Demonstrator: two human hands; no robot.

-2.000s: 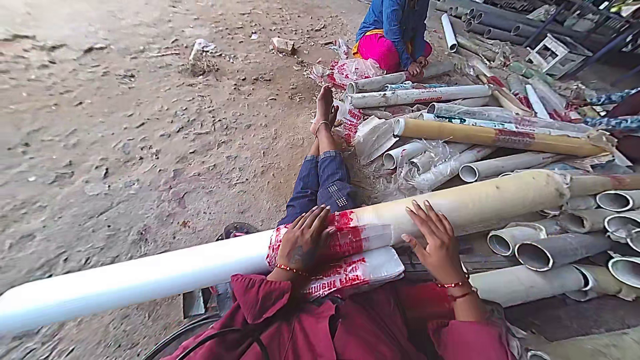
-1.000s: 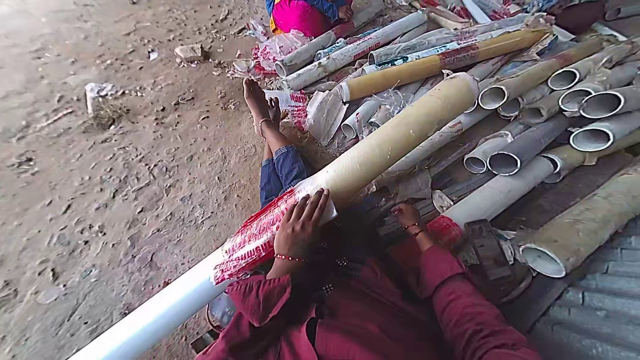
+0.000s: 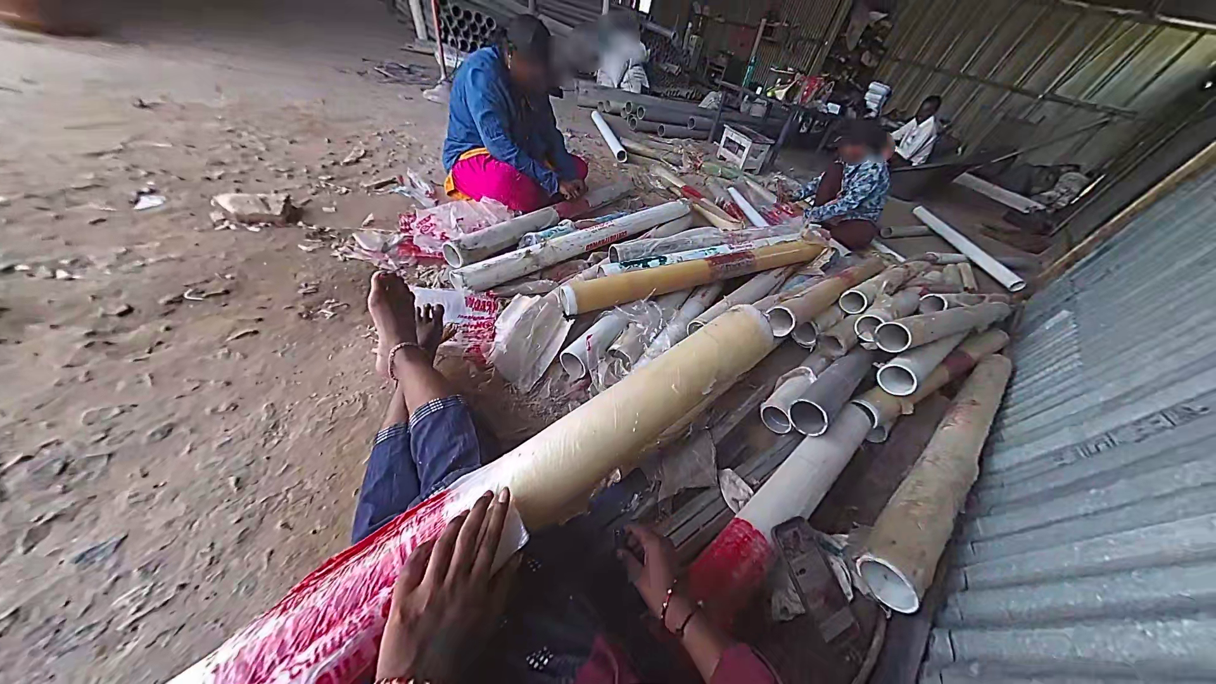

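A long pipe lies across my lap, its far part a cream-coloured wrapped length (image 3: 655, 404) and its near part covered by red-and-white printed plastic film (image 3: 332, 589). My left hand (image 3: 451, 579) rests flat on the film near its edge, fingers together and extended. My right hand (image 3: 655, 570) is off the pipe, low by my lap beside a white pipe with a red band (image 3: 798, 484); its fingers are partly curled and in shadow, and whether they hold anything cannot be told.
Many loose pipes (image 3: 665, 275) and crumpled plastic film (image 3: 456, 223) lie ahead and right. A corrugated metal sheet (image 3: 1092, 456) stands along the right. A person in blue (image 3: 494, 123) sits ahead, another person (image 3: 855, 190) farther right. A stone (image 3: 255, 207) lies on the dirt floor.
My right hand has left the long pipe and moved down beside my lap. My left hand stays on the printed film. The pipe now slants more steeply in view. The view has swung up and right.
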